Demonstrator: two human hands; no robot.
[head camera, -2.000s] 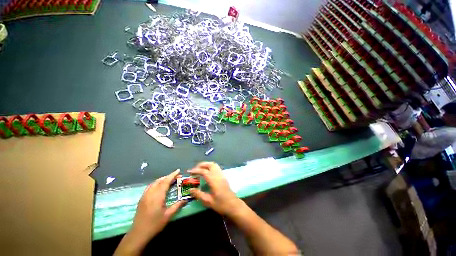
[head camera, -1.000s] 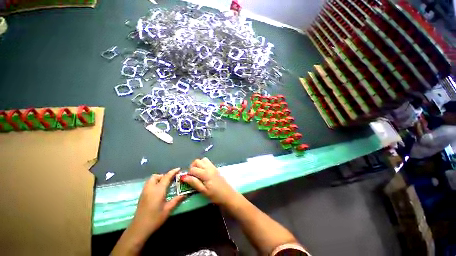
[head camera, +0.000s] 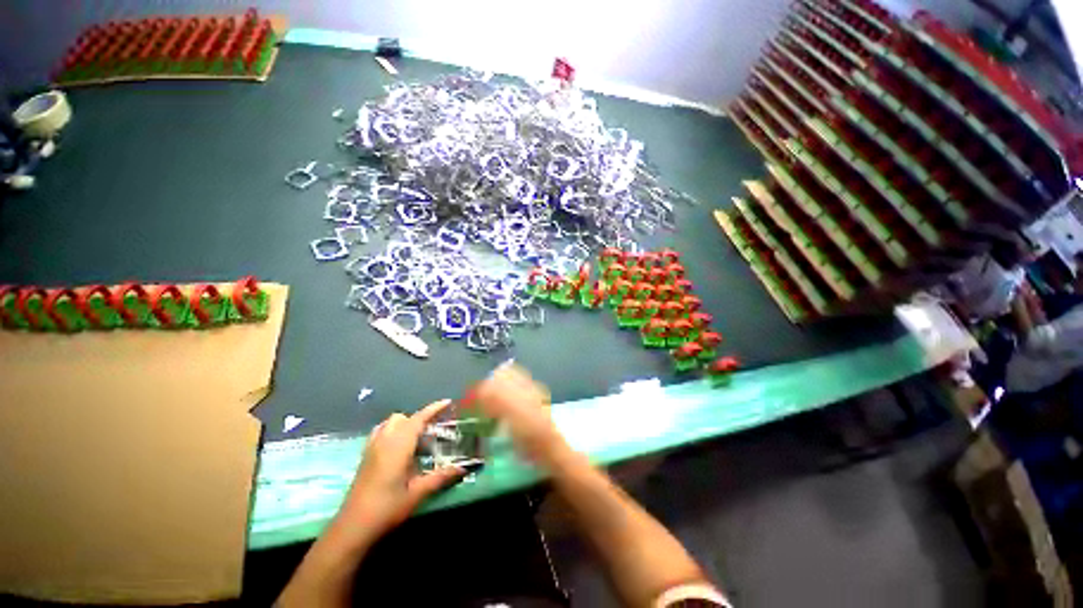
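My left hand (head camera: 386, 473) holds a small fixture (head camera: 449, 448) with a pale rim at the bench's near edge, fingers behind it and thumb in front. My right hand (head camera: 518, 416) is blurred, just right of and above the fixture. A small red and green unit (head camera: 473, 401) shows, smeared, at its fingertips; whether a frame is on it cannot be told. A large pile of silver-white open frames (head camera: 493, 154) lies beyond. A group of red and green board assemblies (head camera: 647, 297) stands right of the pile's near part.
A tan cardboard sheet (head camera: 131, 439) at left bears a row of red-green units (head camera: 140, 305). A loaded tray (head camera: 166, 50) and tape roll (head camera: 43, 113) are far left. Tall stacked trays (head camera: 879, 154) stand right. A pale strip (head camera: 400, 337) lies near the pile. A person's sleeve (head camera: 1039, 333) shows far right.
The view has shifted, showing more of the far left. My right hand has come up off the fixture, red now at its fingertips; the red part earlier lay in the fixture. My left hand still holds the fixture.
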